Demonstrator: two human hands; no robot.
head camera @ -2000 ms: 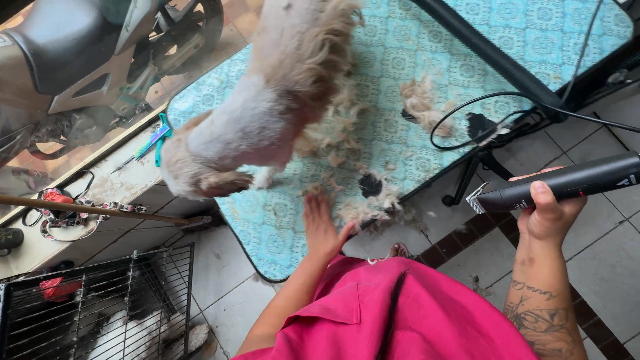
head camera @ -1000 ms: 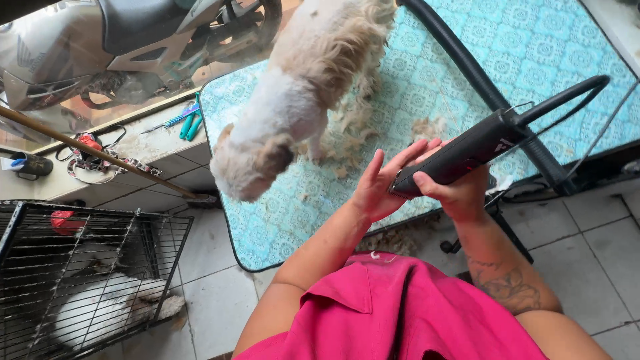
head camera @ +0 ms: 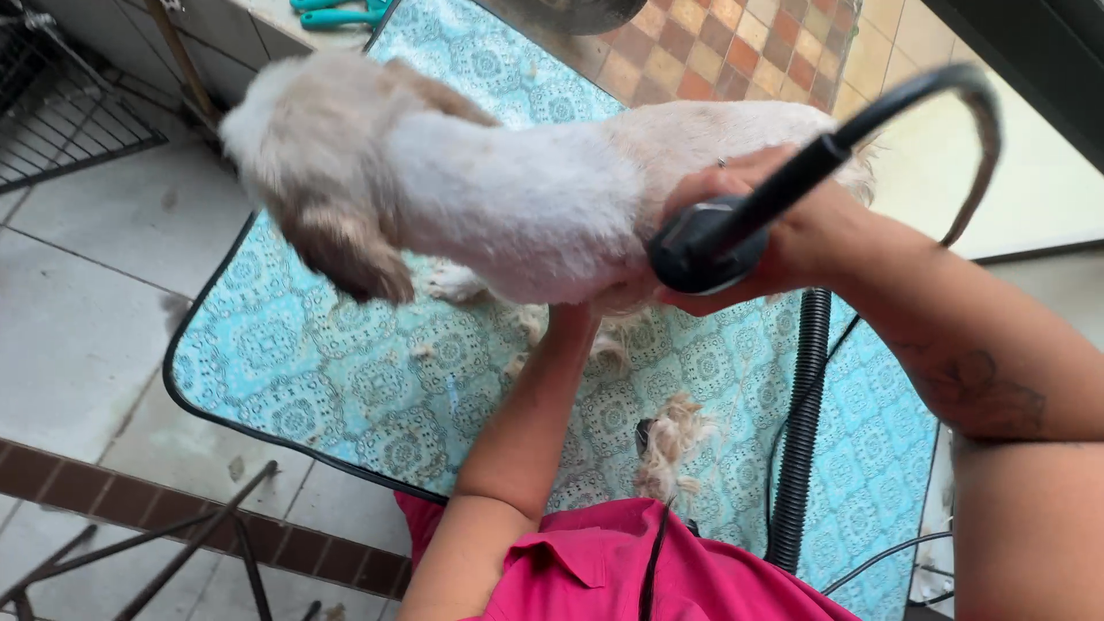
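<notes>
A partly clipped white and tan dog (head camera: 517, 185) stands on the blue patterned table mat (head camera: 345, 379), its head to the left. My right hand (head camera: 742, 224) grips black electric hair clippers (head camera: 707, 246) against the dog's side; their blade is hidden and the cord loops to the right. My left forearm reaches under the dog's belly, and my left hand is hidden beneath it. Tufts of cut fur (head camera: 673, 448) lie on the mat close to my body.
A black corrugated hose (head camera: 802, 431) crosses the mat at the right, with thin cables beside it. Teal-handled tools (head camera: 341, 15) lie on the ledge beyond the mat. A wire cage (head camera: 69, 129) is at the upper left, and dark metal legs (head camera: 207, 526) stand at the lower left.
The clippers, held in both hands a second ago, are now in my right hand at the dog's side. My left hand has moved under the dog. The view has shifted considerably.
</notes>
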